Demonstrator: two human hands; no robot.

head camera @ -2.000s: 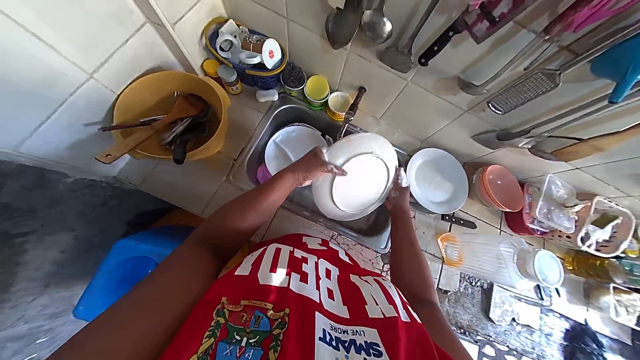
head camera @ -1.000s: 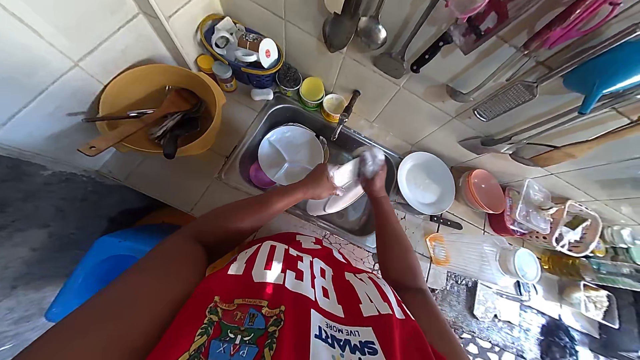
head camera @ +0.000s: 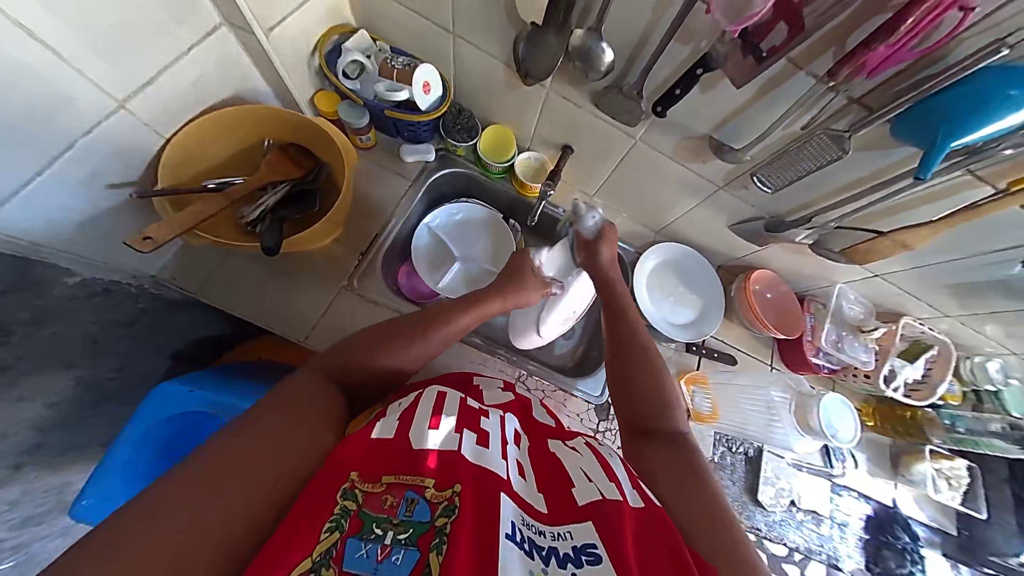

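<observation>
Over a steel sink [head camera: 588, 352], my left hand [head camera: 524, 280] grips the left side of a white bowl [head camera: 555, 308], which is tilted on edge. My right hand [head camera: 596, 244] is at the bowl's upper rim, closed around a pale, sudsy scrubber or cloth [head camera: 586, 216]; its exact kind is unclear. A white divided plate [head camera: 464, 248] lies in the left part of the sink, with a purple dish [head camera: 418, 282] partly under it. Below the faucet [head camera: 550, 184], the hands cover part of the bowl.
A white plate [head camera: 678, 292] lies right of the sink, beside a knife [head camera: 712, 354]. A yellow basin [head camera: 256, 120] with utensils stands at left. Behind the sink are a basket of mugs [head camera: 400, 120] and small tubs [head camera: 497, 146]. Ladles, knives and a grater [head camera: 800, 162] hang on the tiled wall.
Two seconds ago the bowl faced up with its inside showing; now it is tilted on edge. My right hand has moved from its right side to its upper rim.
</observation>
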